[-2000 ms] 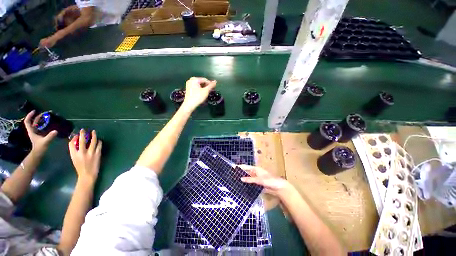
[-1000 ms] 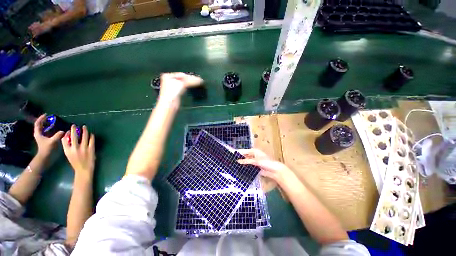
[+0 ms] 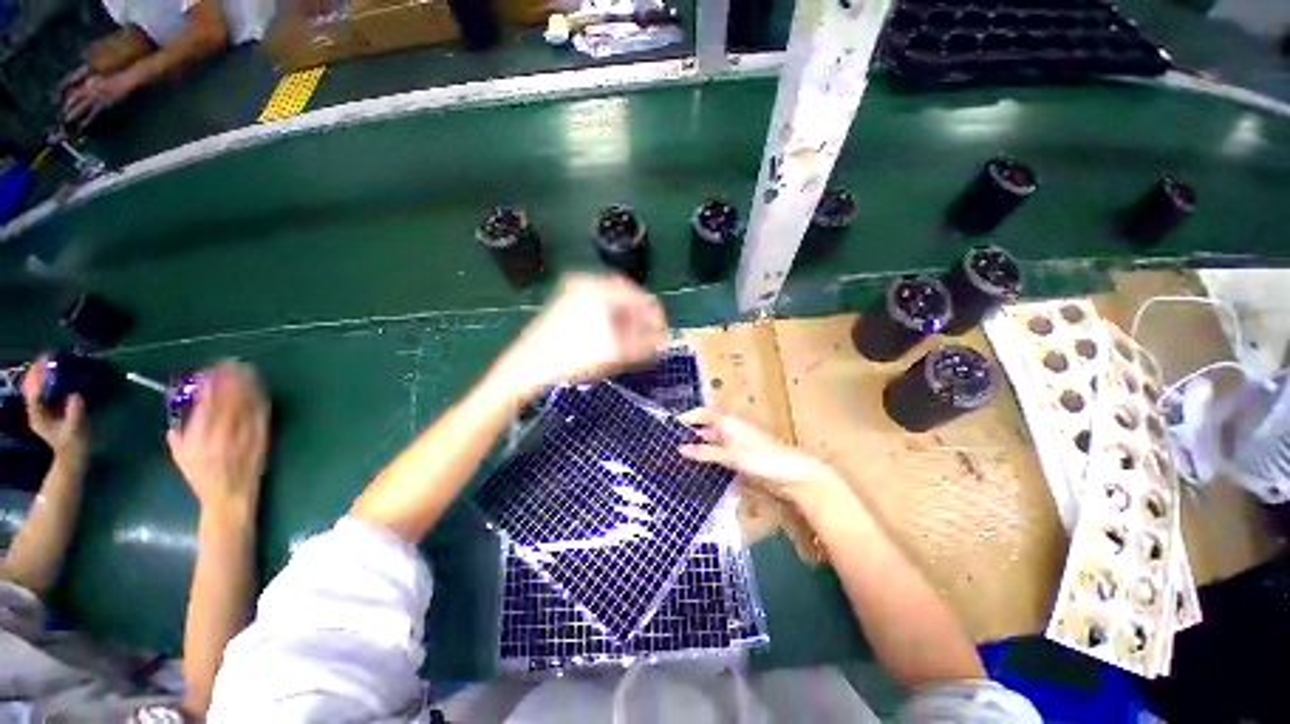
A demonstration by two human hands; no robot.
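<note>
A dark gridded sheet (image 3: 608, 495) lies tilted, like a diamond, over a stack of similar gridded sheets (image 3: 707, 608). My right hand (image 3: 750, 450) grips its right corner, thumb and fingers at the edge. My left hand (image 3: 601, 325) is blurred over the sheet's upper corner; its fingers look bent together, and I cannot tell if it holds a small piece. Black cylindrical units stand on the green belt beyond my hands, one of them (image 3: 620, 238) just behind my left hand. Several more (image 3: 945, 385) stand at the cardboard mat.
A pale, chipped post (image 3: 799, 156) rises right of centre. Perforated strips (image 3: 1118, 495) lie on the cardboard mat (image 3: 863, 523), beside a white fan (image 3: 1245, 431). At left, another person's hands (image 3: 219, 431) handle black units. A black tray (image 3: 1019, 40) and a carton (image 3: 361, 31) are across the belt.
My left hand has come back from the units on the belt, down and right to the sheet's top corner. My right hand keeps its grip. The belt units have shifted right in view.
</note>
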